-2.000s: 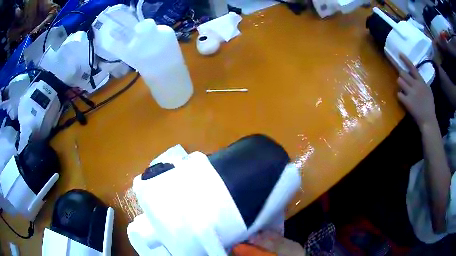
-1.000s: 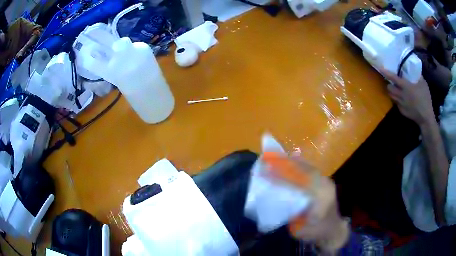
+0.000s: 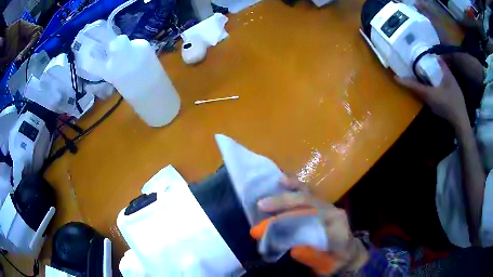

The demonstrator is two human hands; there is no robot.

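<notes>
A white and black security camera lies at the bottom centre, cut off by the lower edge. Its white shell has a small dark panel, and its black rounded end points right. My right hand, with orange finger cots, holds a pale grey-white cloth over the black end. The cloth and fingers hide part of that end; whether they press on it is hard to tell. My left hand is not in view.
A wash bottle stands at upper left, with a cotton swab to its right. Several cameras crowd the left side. Another camera lies at lower left. At upper right, another person's hands hold a camera.
My right hand has come in from the lower edge with the cloth and moved left over the black end. The view has shifted. The other person's camera has turned.
</notes>
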